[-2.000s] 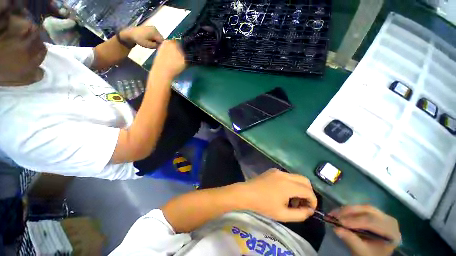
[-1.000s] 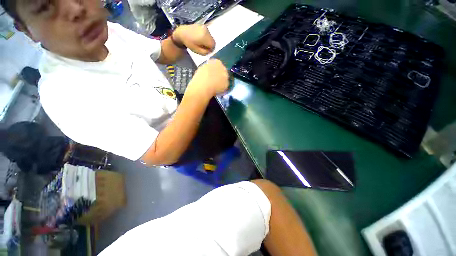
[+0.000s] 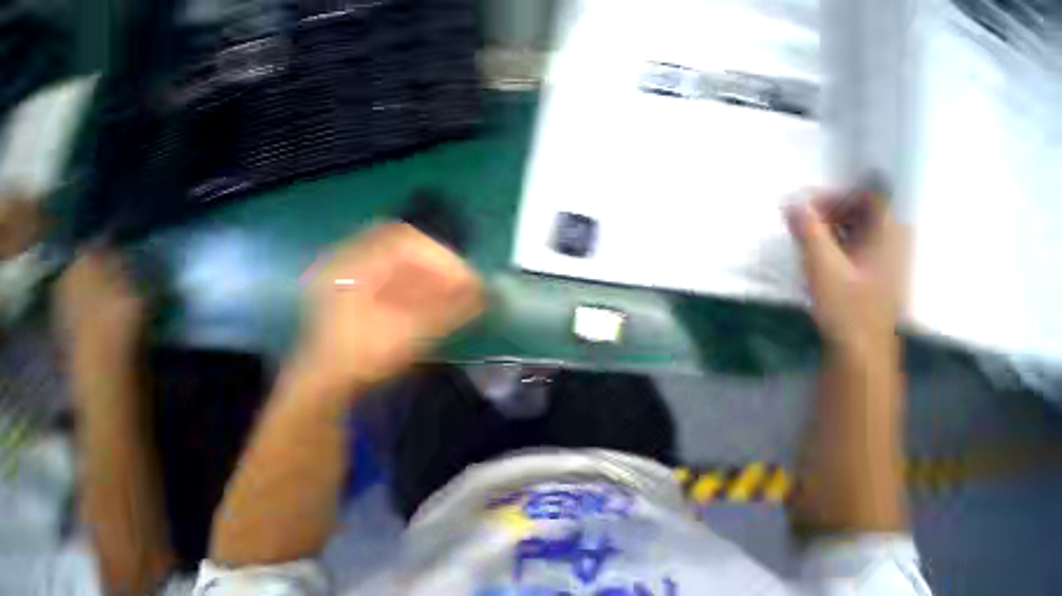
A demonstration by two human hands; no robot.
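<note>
The picture is strongly blurred. My left hand (image 3: 390, 297) is over the green bench, fingers curled, beside a dark thing (image 3: 431, 221) that may be the smartphone; whether it holds anything cannot be told. My right hand (image 3: 856, 262) is at the right part of the white foam tray (image 3: 687, 175), with something dark at its fingertips that I cannot make out. A watch body (image 3: 599, 324) with a bright white face lies on the bench at the tray's near edge. A dark rounded square (image 3: 573, 233) lies in the tray's near left corner. More watch bodies (image 3: 670, 79) lie farther back.
A black blister tray (image 3: 338, 105) is at the back left. A neighbouring person's arm (image 3: 105, 349) is at the far left. Another white surface (image 3: 990, 210) lies at the right. Yellow-black tape (image 3: 745, 481) marks the floor below the bench edge.
The view has swung right from the neighbouring person to the white tray. Both my hands are now in view, apart; one second ago neither showed. The tweezers seen two seconds ago cannot be made out.
</note>
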